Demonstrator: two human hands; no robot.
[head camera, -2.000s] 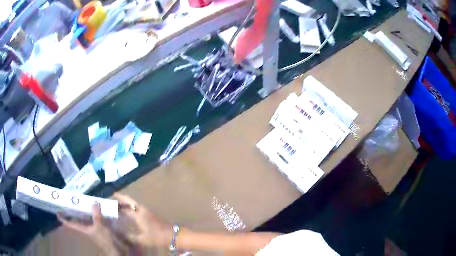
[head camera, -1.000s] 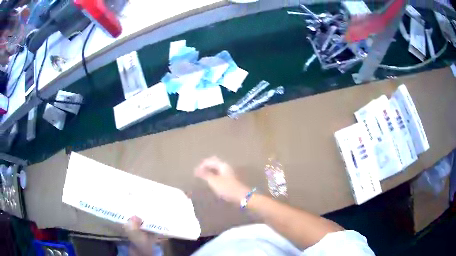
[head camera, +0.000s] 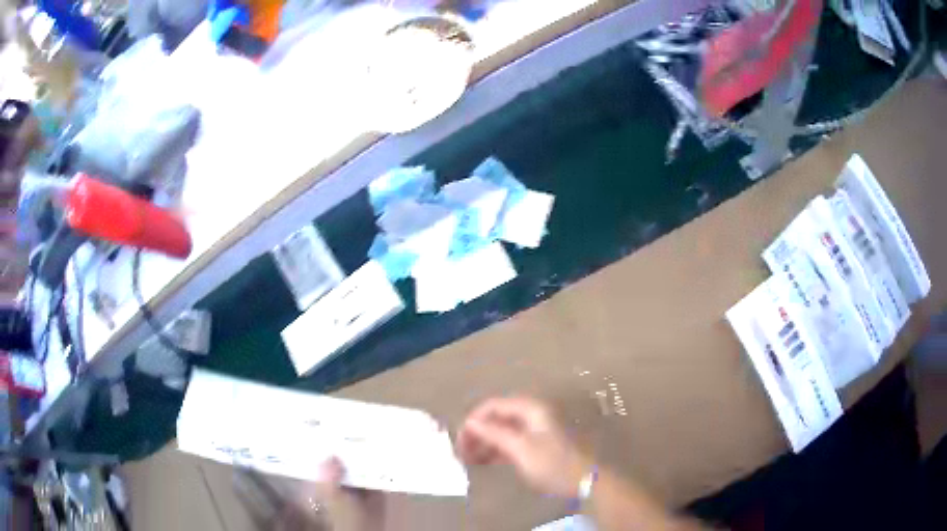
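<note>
A long white retail box (head camera: 312, 427) is tilted above the cardboard-covered bench (head camera: 613, 384) at the lower left. My left hand (head camera: 348, 503) is blurred and partly cut off by the bottom edge; it grips the box's near edge, with a finger or thumb over the white face. My right hand (head camera: 519, 441) is at the box's right end, fingers bent together. The hand is blurred, and I cannot tell whether it touches the end flap or holds something small.
Light-blue and white leaflets (head camera: 457, 233) lie on the green belt (head camera: 582, 156), beside a white box (head camera: 343, 316). Finished boxes (head camera: 831, 301) overlap at right. Pink-red material (head camera: 758, 57) hangs by a metal bracket. A red cylinder (head camera: 130, 216) is on the opposite shelf.
The view has turned and shifted. My right hand has come from beyond the box to its right end. The box is still in my left hand. The clear sleeves beside the leaflets no longer show.
</note>
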